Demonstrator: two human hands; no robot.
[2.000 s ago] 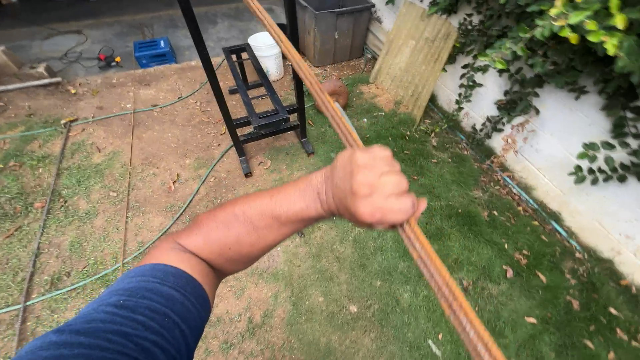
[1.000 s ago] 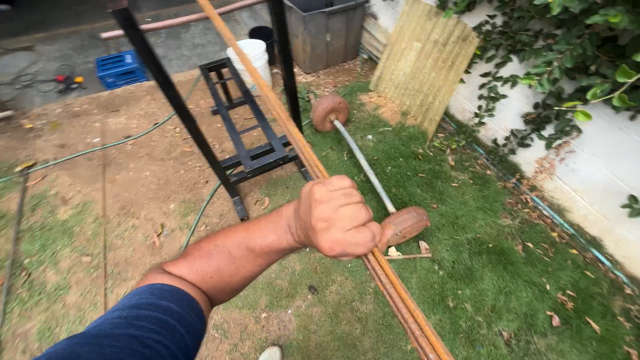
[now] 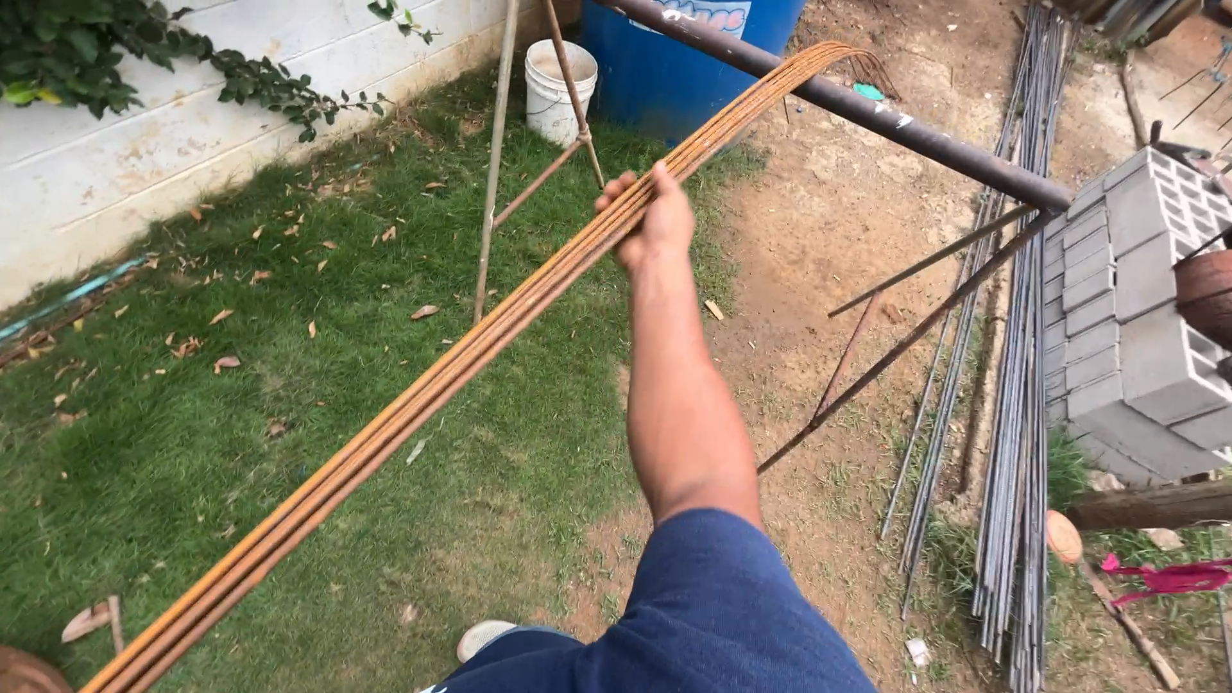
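Note:
My right hand (image 3: 654, 217) grips a bundle of long, thin, rusty steel rods (image 3: 462, 356) from below, with the thumb on the near side and the fingertips on the far side. The bundle runs from the lower left up to the upper right. There it passes over the thick metal pipe (image 3: 924, 135) of a trestle-like stand, and its far end bends downward. The rods leave the view at the lower left. My left hand is not in view.
Beyond the stand are a white bucket (image 3: 561, 96) and a blue plastic barrel (image 3: 674, 72). Dark steel bars (image 3: 1020, 385) lie on the ground at right beside stacked concrete blocks (image 3: 1126, 289). A white wall (image 3: 115, 135) borders the grass. The stand's slanted legs (image 3: 905, 337) reach across the dirt.
The view has swung far round, from the left hand on the rods and the black metal frame to the right hand and the pipe stand. The left hand has left view.

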